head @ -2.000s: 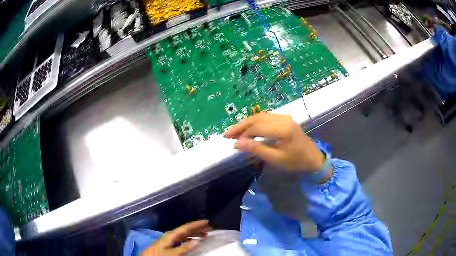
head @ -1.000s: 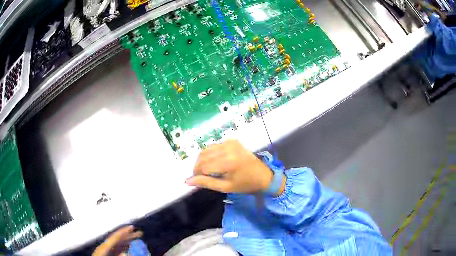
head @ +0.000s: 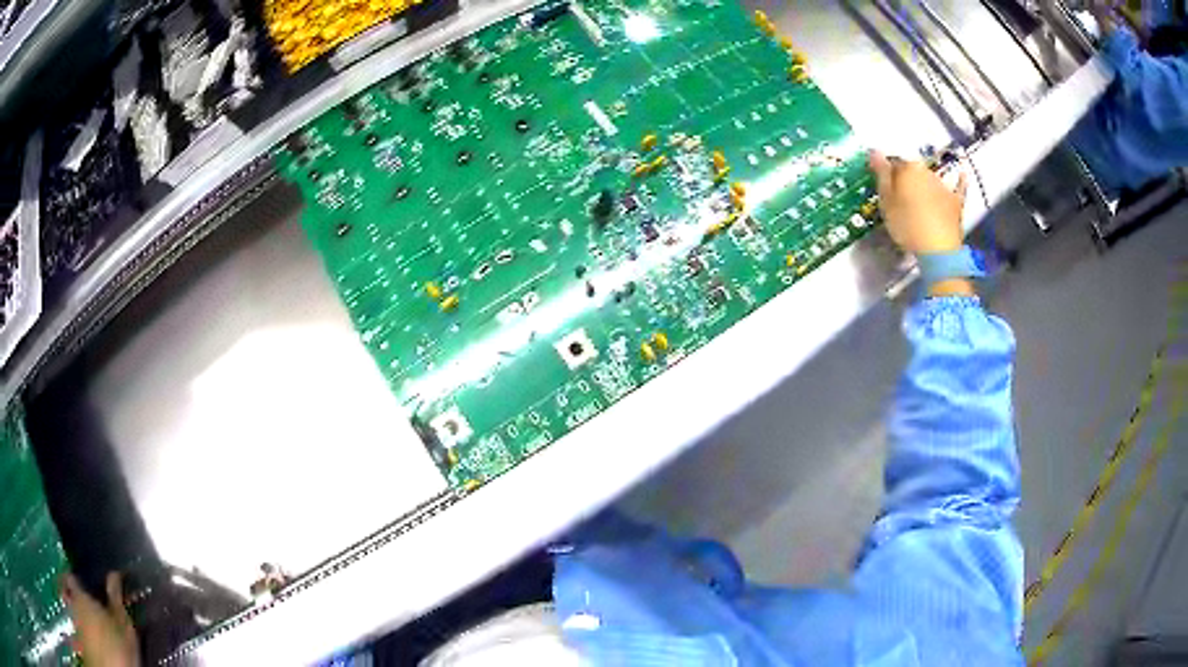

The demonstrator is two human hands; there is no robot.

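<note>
A large green printed circuit board [head: 495,248] lies on the conveyor, with small yellow capacitors [head: 655,347] standing in several places. My right hand [head: 922,215], bare with a light blue wrist band, is at the board's near right corner. Its fingers are apart, one fingertip at the board's edge. My left hand [head: 102,625], cut off by the bottom edge, is at the right edge of a second green board [head: 29,534] at the far left. Its fingers are apart. Whether either hand presses on a board is hard to tell.
A white front rail [head: 547,508] runs along the conveyor's near side. Behind the boards are a bin heaped with yellow capacitors [head: 341,26] and bins of silvery and dark parts [head: 183,78]. Metal bars [head: 925,65] cross at the right. Another person's blue sleeve [head: 1146,117] is at the upper right.
My right hand has moved right from the front rail to the board's right corner, its fingers spreading. My left hand has moved left to the other board. The view has shifted somewhat.
</note>
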